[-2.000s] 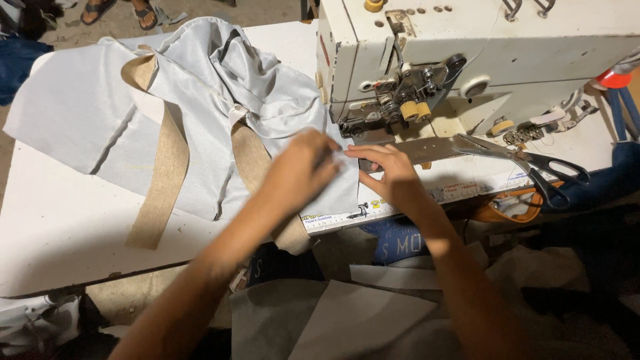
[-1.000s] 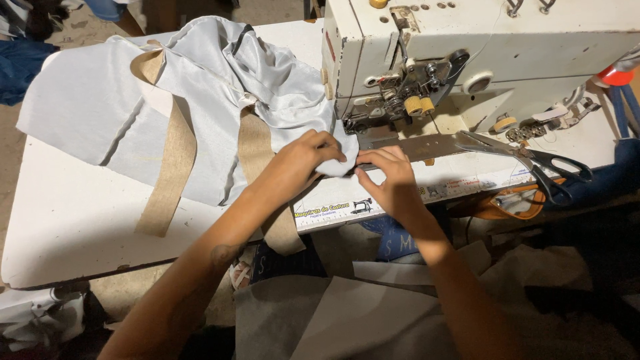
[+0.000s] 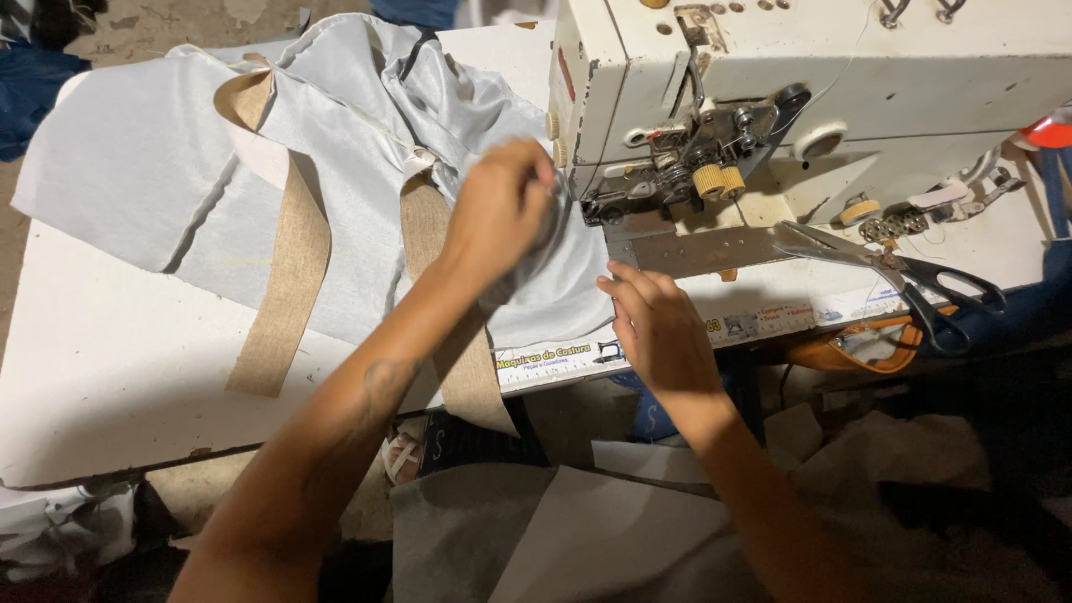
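Pale grey-white fabric (image 3: 335, 184) lies bunched over the left of the white table, its right edge reaching the industrial sewing machine (image 3: 804, 92). Two beige fabric strips (image 3: 297, 276) lie on it, one partly under my left forearm. My left hand (image 3: 507, 205), blurred, is over the fabric beside the machine's head, fingers curled; whether it grips cloth cannot be told. At the fabric's right edge, my right hand (image 3: 657, 327) has its fingertips on or close to the cloth, below the presser foot area. A grip there does not show clearly.
Open metal scissors with black handles (image 3: 900, 272) lie right of my right hand on the machine bed. Behind them are a bobbin-like yellow roll (image 3: 860, 211) and metal parts. An orange pouch (image 3: 879, 347) hangs under the table's front edge (image 3: 544, 377). Grey fabric pieces (image 3: 620, 536) lie below.
My left hand has moved up from the fabric's front edge toward the machine's head. The corner of cloth that was raised between my hands now lies flatter along the table's front edge.
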